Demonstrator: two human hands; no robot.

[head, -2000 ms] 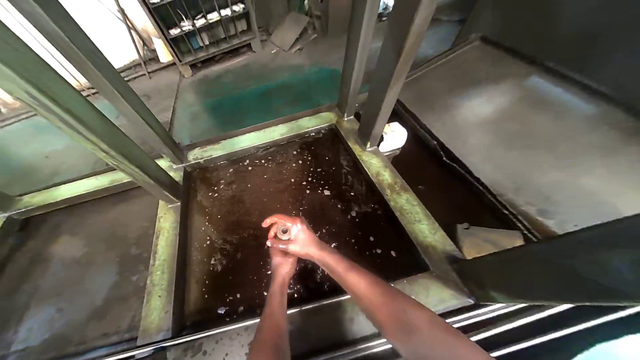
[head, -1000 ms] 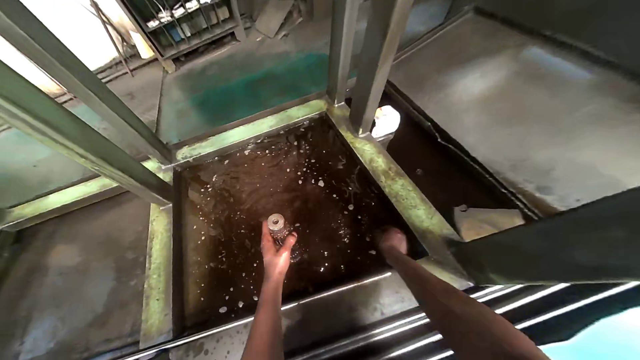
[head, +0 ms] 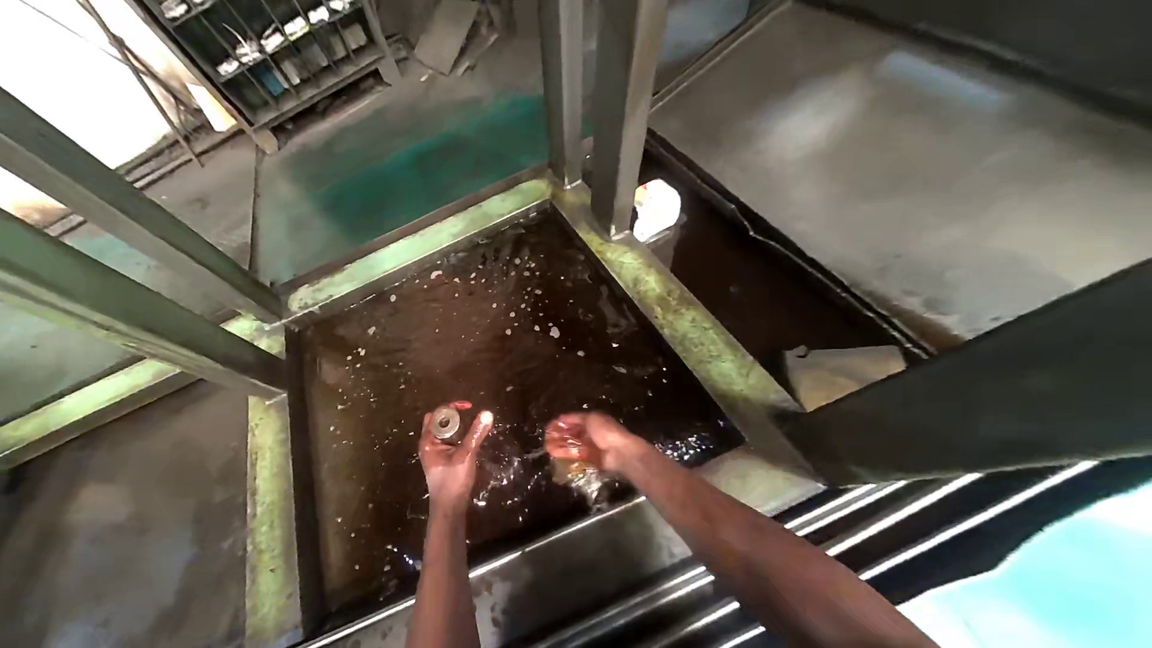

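My left hand (head: 450, 459) holds a small round metal part with a hole in its centre (head: 445, 423), above dark brown liquid (head: 450, 351) in a square tank. Its fingers curl around the part and the thumb points up at the side. My right hand (head: 585, 441) is to the right of it, blurred and wet, fingers curled, just over the liquid. Water splashes and drips beneath the right hand; whether anything is inside its fingers cannot be told. White flecks of foam float on the surface.
A worn green metal rim (head: 684, 315) frames the tank. Metal posts (head: 621, 117) rise at its far corner, with a white object (head: 657, 209) beside them. Slanting beams (head: 135, 306) stand at left, and a dark beam (head: 972, 387) at right. A rack (head: 315, 85) holds items at the back.
Two seconds ago my hands were together around the part. One second ago the right hand was apart, low near the tank's right side; now it is nearer the left hand, with splashing below.
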